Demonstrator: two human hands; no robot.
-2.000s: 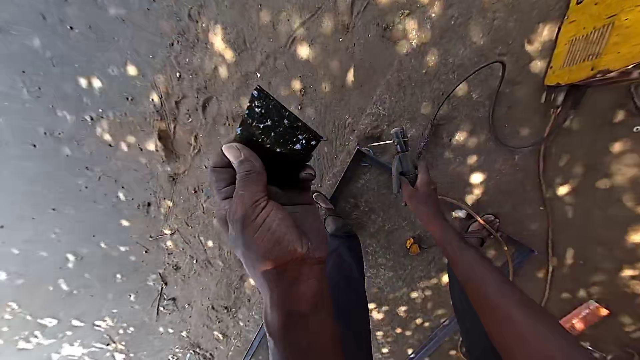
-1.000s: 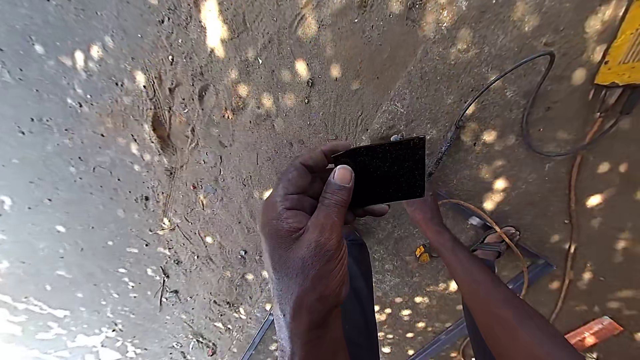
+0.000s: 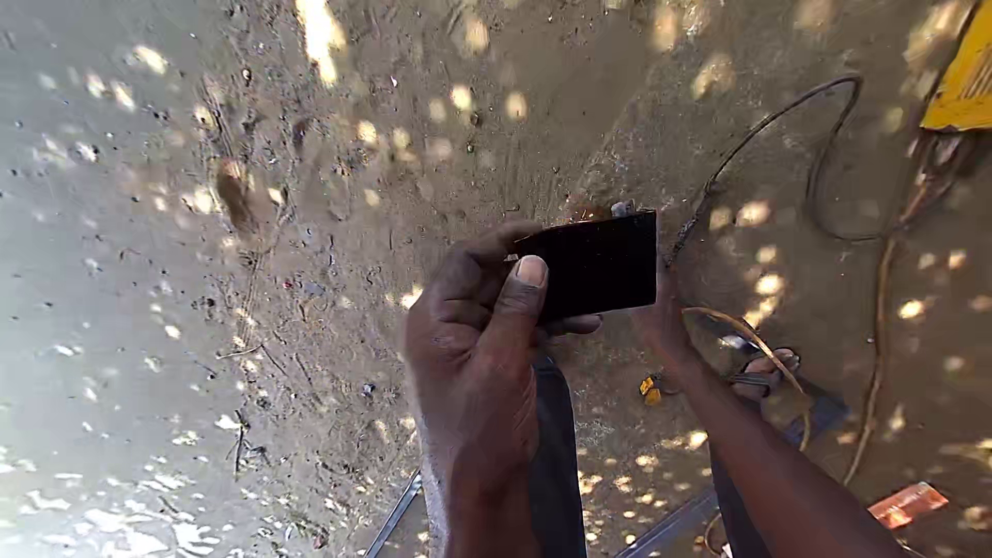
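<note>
My left hand [image 3: 480,341] grips a dark rectangular plate, probably welding glass [image 3: 601,267], with the thumb on its near face and fingers behind. Behind the plate, my right hand [image 3: 659,298] is mostly hidden; only its wrist side and forearm show. A black cable [image 3: 717,170] runs to it, and a small grey part of what looks like the welding electrode holder [image 3: 621,208] shows over the plate's upper edge. Small orange glowing spots appear along that edge. The workpiece behind the plate is hidden.
A yellow machine [image 3: 961,93] stands at the upper right, with a brown cable [image 3: 882,341] below it. A sandaled foot [image 3: 767,368], metal bars [image 3: 674,523], an orange-red packet [image 3: 907,504] and a small yellow object [image 3: 651,391] lie lower right on the dirt ground.
My left hand has brought the dark plate rightward, over my right hand and the electrode holder, which showed plainly two seconds ago. Orange glowing spots now show at the plate's upper edge.
</note>
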